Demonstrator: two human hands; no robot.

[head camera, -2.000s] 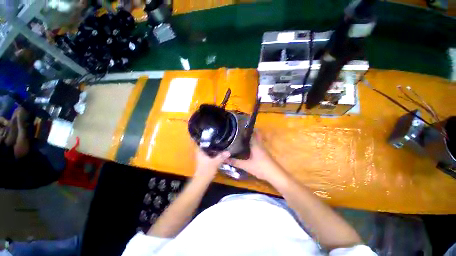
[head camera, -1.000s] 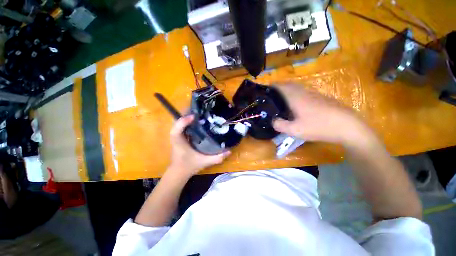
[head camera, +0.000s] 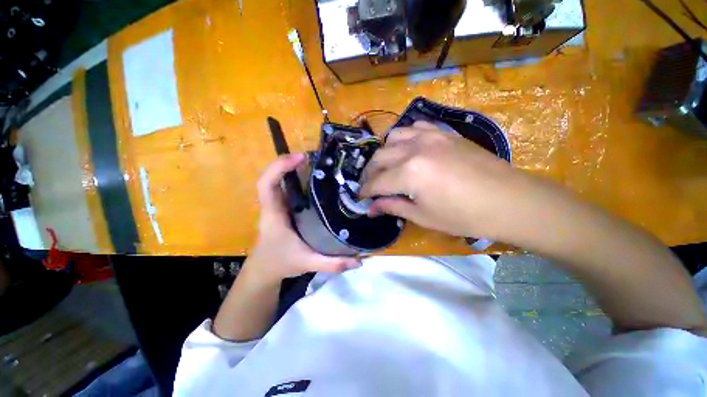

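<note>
The appliance housing (head camera: 333, 221), an open black and silver round-ended shell, rests on the orange bench with a white part in its middle. My left hand (head camera: 283, 225) holds its left and near side. My right hand (head camera: 422, 174) reaches into the housing, its fingertips at the white part; whether they pinch something is hidden. The black cover (head camera: 477, 128) lies to the right, partly behind my right hand. A black side arm (head camera: 277, 139) sticks out at the left. A lead cable with a pale end (head camera: 294, 46) runs from the housing's narrow end.
The white-silver screw feeder (head camera: 457, 46) stands at the far edge, with the dark screwdriver (head camera: 436, 19) hanging before it. A silver and black unit (head camera: 678, 85) is at the right. A white paper (head camera: 153, 81) and dark green strip (head camera: 105, 147) are at the left.
The housing was upright and closed in both hands, then was opened, the cover laid to the right. My right hand has moved from the cover to the housing's inside. The view has moved closer.
</note>
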